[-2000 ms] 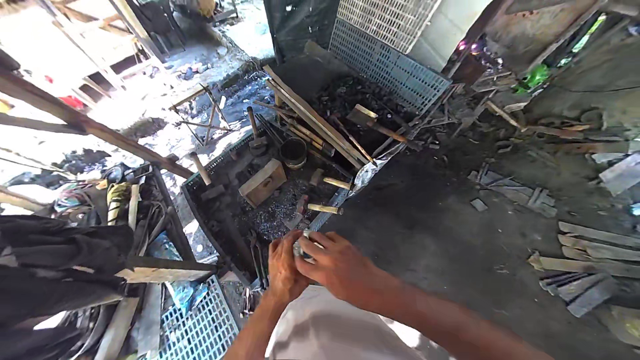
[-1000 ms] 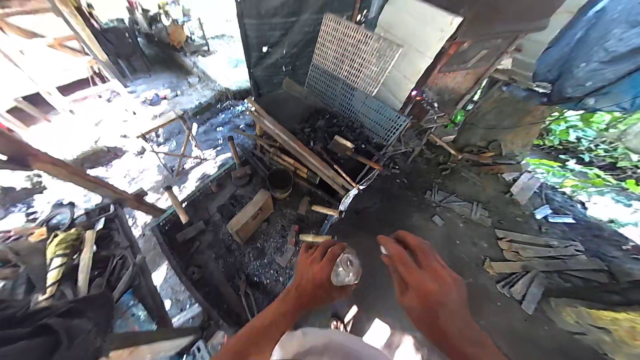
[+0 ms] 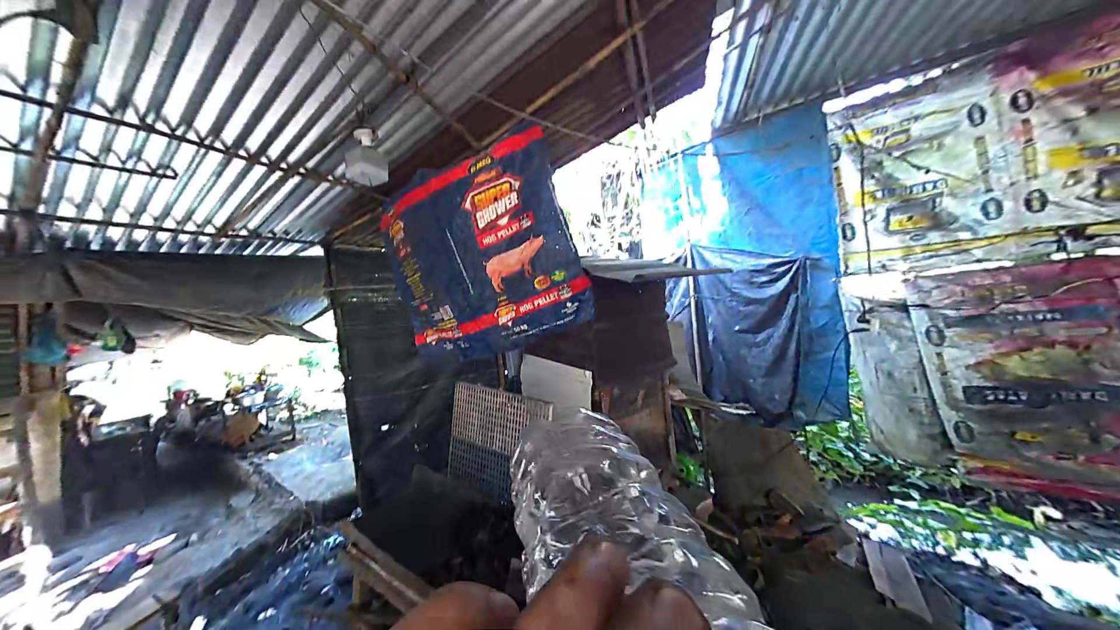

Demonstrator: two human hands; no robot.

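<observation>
A clear, ribbed plastic bottle (image 3: 626,507) is raised close in front of the camera, tilted, with its far end pointing up and away. My left hand (image 3: 569,595) grips it from the near side. Only several fingers of that hand show, at the bottom edge, pressed against the plastic. The near end of the bottle is cut off by the frame. My right hand is out of view.
Beyond the bottle stand a plastic grate (image 3: 494,433) and a wooden plank (image 3: 385,564). A printed feed sack (image 3: 490,245) hangs under the corrugated metal roof (image 3: 219,131). A blue tarpaulin (image 3: 752,324) hangs at the right, with printed sheets beside it.
The bottle, low over the work area in my left hand a second ago, is now up close to the camera. My right hand has left the view. The view has tilted up strongly.
</observation>
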